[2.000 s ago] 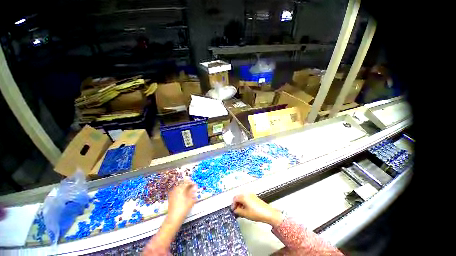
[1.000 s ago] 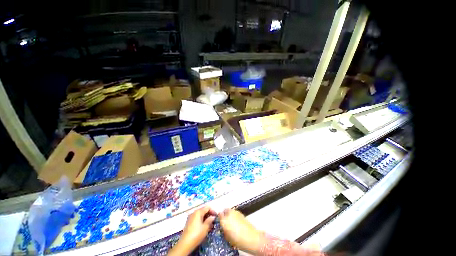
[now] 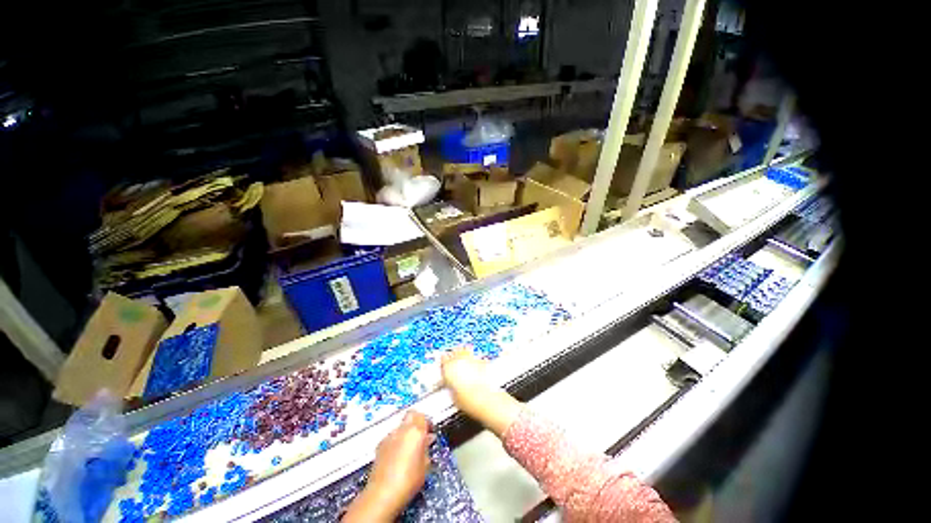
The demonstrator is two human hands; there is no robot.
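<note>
Bright blue leaded components (image 3: 408, 352) lie in a long loose pile on the white ledge, with a dark red patch of components (image 3: 296, 403) in its middle. A PCB panel (image 3: 449, 490) lies on the near track at the bottom. My left hand (image 3: 406, 455) is over the panel's far edge, fingertips pinched together; whether they hold a component is too small to tell. My right hand (image 3: 472, 386) reaches over the rail to the near edge of the blue pile, its fingertips at the parts; its grip is unclear.
A clear plastic bag (image 3: 87, 465) lies at the pile's left end. Metal fixtures (image 3: 699, 337) and another panel (image 3: 750, 281) are on the track at right. Beyond the ledge are a blue bin (image 3: 337, 291), open cardboard boxes (image 3: 209, 342) and an upright post (image 3: 620, 117).
My hands were together at the panel's far edge a second ago. My right hand has moved up to the blue pile; my left stays near the panel. The view has shifted right.
</note>
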